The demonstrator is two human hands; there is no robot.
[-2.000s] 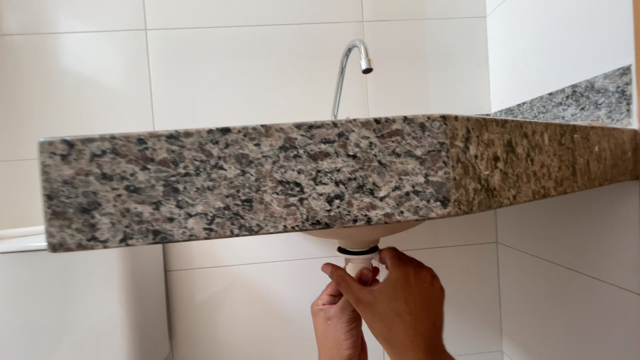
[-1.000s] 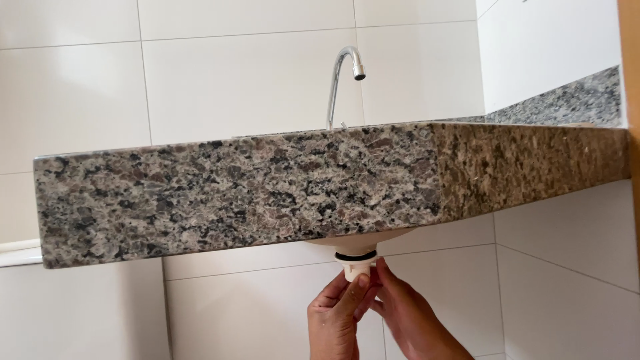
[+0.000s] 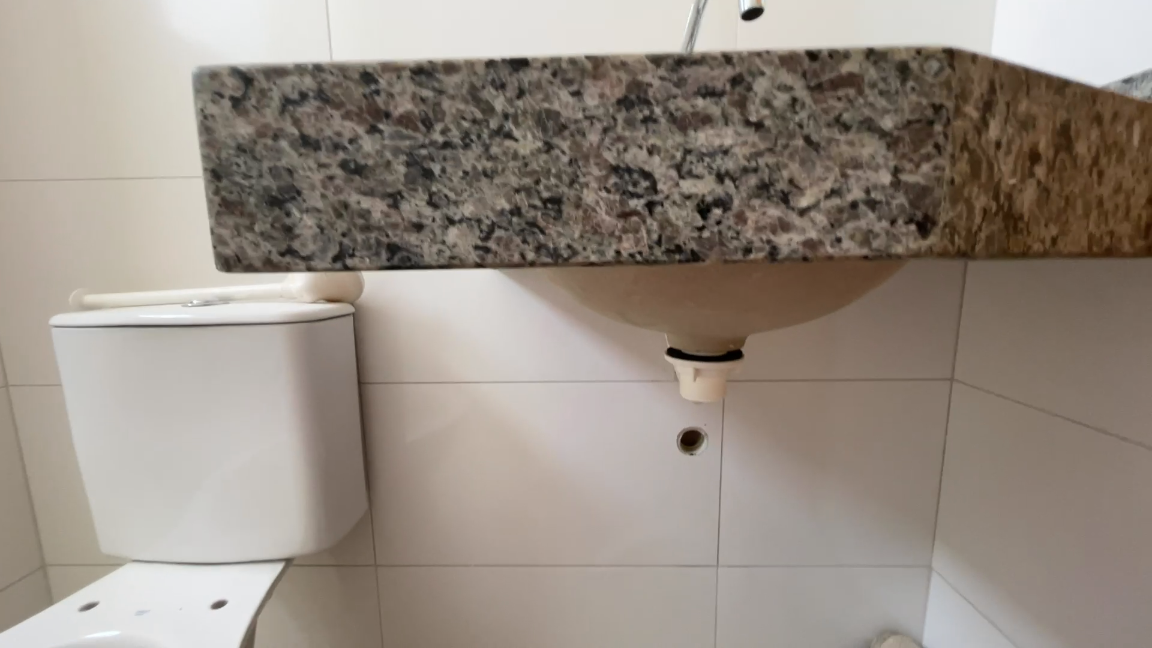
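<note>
Neither of my hands shows in the head view now. A white plastic drain fitting (image 3: 704,378) with a black rubber gasket (image 3: 705,355) sits at the bottom of the cream sink basin (image 3: 729,301). The basin hangs under a thick speckled granite countertop (image 3: 576,166). Below the fitting, a round pipe hole (image 3: 691,440) opens in the tiled wall. Part of a chrome faucet (image 3: 750,10) shows above the countertop, cut off by the top edge.
At the left stands a white toilet cistern (image 3: 211,432) with a cream plastic pipe piece (image 3: 216,293) lying on its lid. The toilet bowl's rim (image 3: 180,585) is below. A tiled side wall (image 3: 1053,468) bounds the right.
Both my hands were at the drain fitting in the earlier frames and have left it, out of view. The view has shifted down and left, showing the toilet and the wall hole.
</note>
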